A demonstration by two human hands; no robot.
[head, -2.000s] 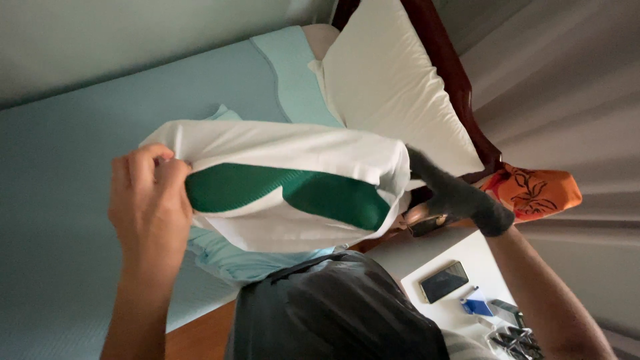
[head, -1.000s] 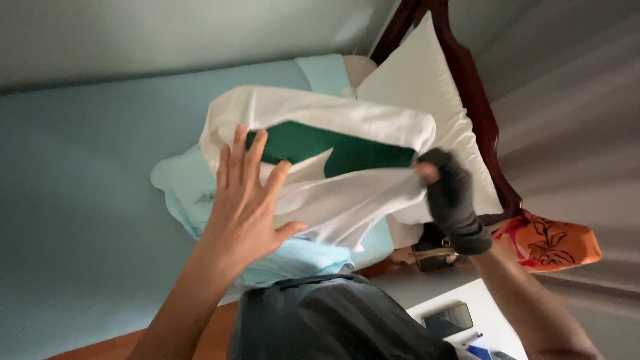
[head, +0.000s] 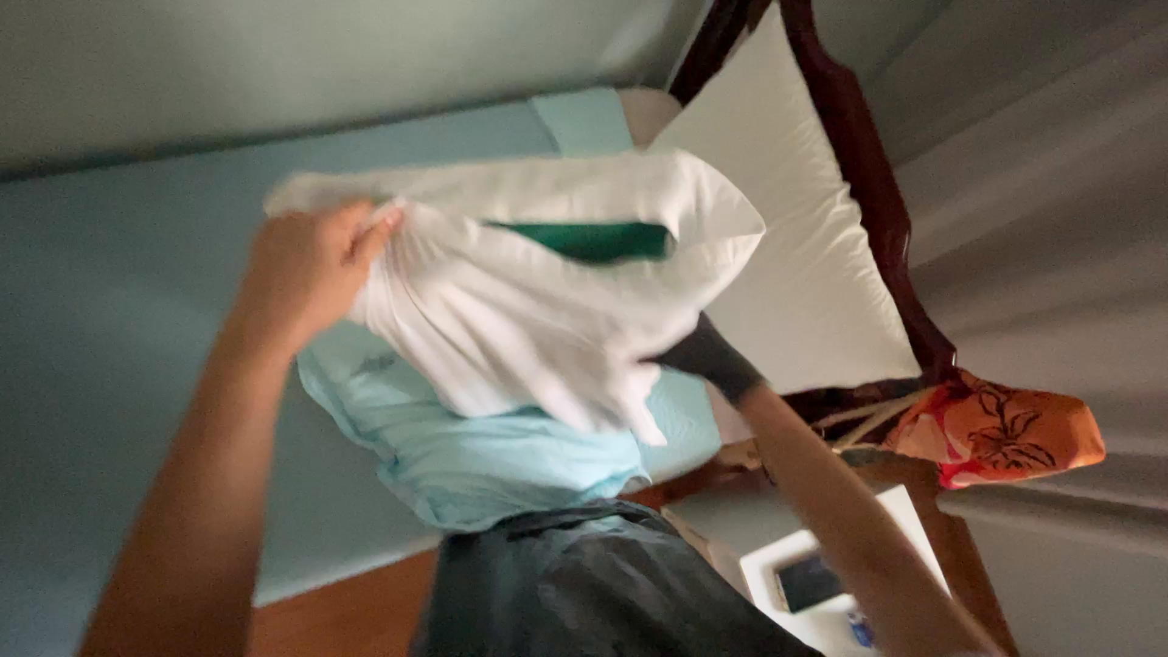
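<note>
A white pillowcase-like cloth [head: 511, 301] hangs in folds between my two hands, with a green pillow or pad [head: 593, 239] showing through its long opening. My left hand [head: 319, 260] pinches the cloth's edge at its left end. At the lower right, my right hand [head: 698, 356], in a dark fingerless glove, is at the cloth; its fingers are mostly hidden by the folds, so its grip cannot be made out. Beneath the cloth, a crumpled light blue fabric [head: 511, 465] lies on the bed by my waist.
A blue-sheeted bed [head: 137, 301] runs along the wall. At its head, a white pillow [head: 803, 255] leans near the dark wooden headboard [head: 867, 155]. An orange patterned cloth [head: 1022, 433] hangs at the right. Below it, a white tabletop [head: 757, 566] holds a dark phone-like device [head: 808, 582].
My left hand was spread against the cloth a second ago and now grips its edge. The cloth has been turned and gathered, so less green shows. My right hand has moved lower along it.
</note>
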